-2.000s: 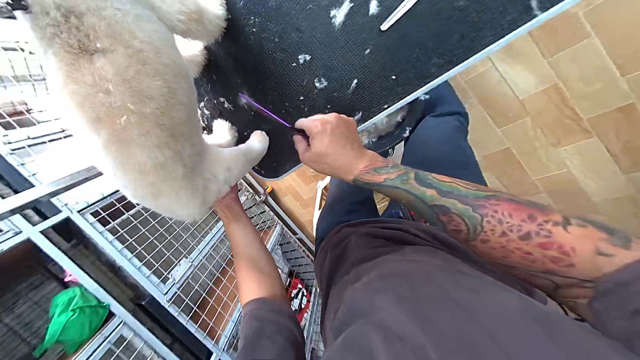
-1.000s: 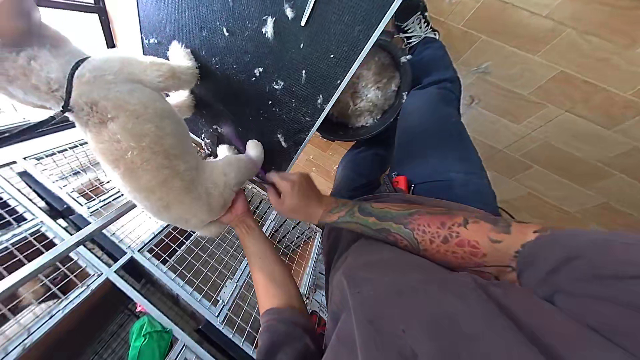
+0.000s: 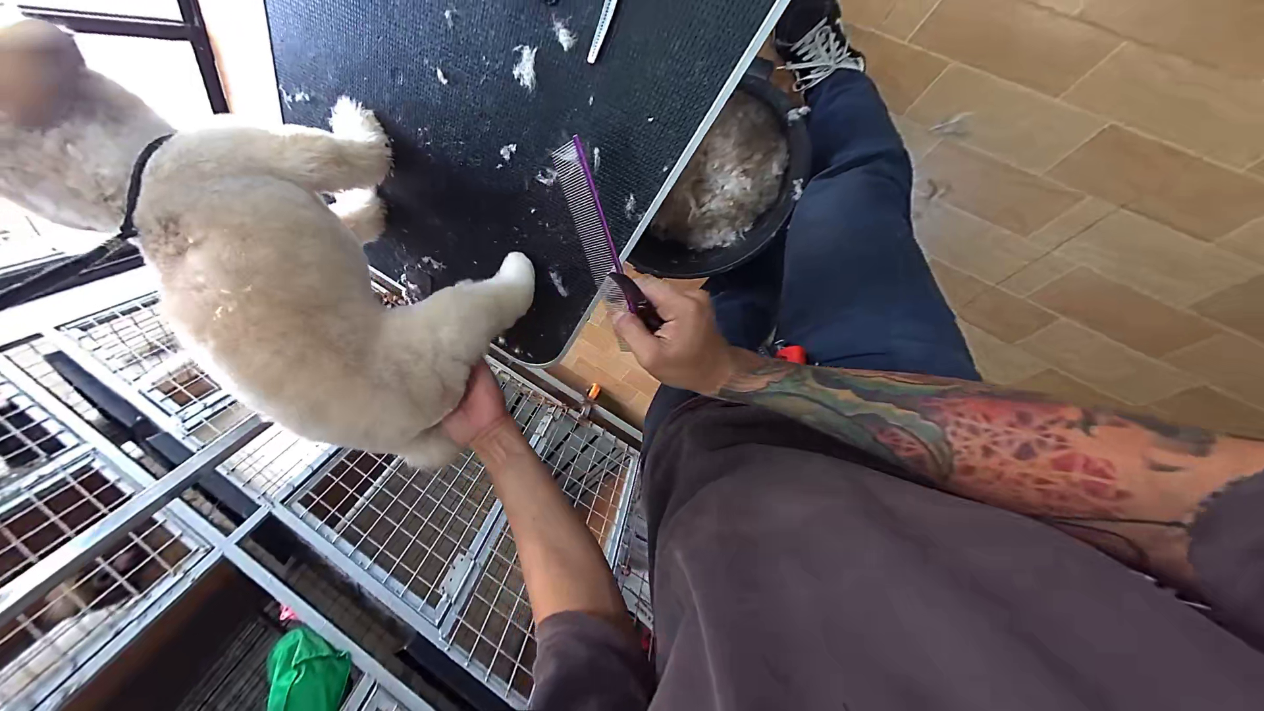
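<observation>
A cream-coated dog (image 3: 286, 306) stands on a black grooming table (image 3: 464, 178), a dark loop (image 3: 143, 188) around its neck. My left hand (image 3: 479, 407) is under the dog's rear, against the upper hind leg, its fingers partly hidden by the coat. My right hand (image 3: 673, 331) grips the dark handle of a metal grooming comb with a purple spine (image 3: 592, 212). The comb's teeth point left over the table, apart from the dog's outstretched hind leg (image 3: 464, 311). Tufts of cut hair (image 3: 524, 67) lie on the tabletop.
A black tub (image 3: 726, 259) of cut hair sits beside the table, near my leg. A white tool (image 3: 601, 32) lies at the table's far part. Wire cages (image 3: 395, 523) stand below and left, one with an animal inside. A green cloth (image 3: 307, 671) hangs near them.
The comb was low beside the dog's hind foot a second ago; it now stands away from the leg, farther right. My left hand has stayed at the dog's rear. The view has shifted.
</observation>
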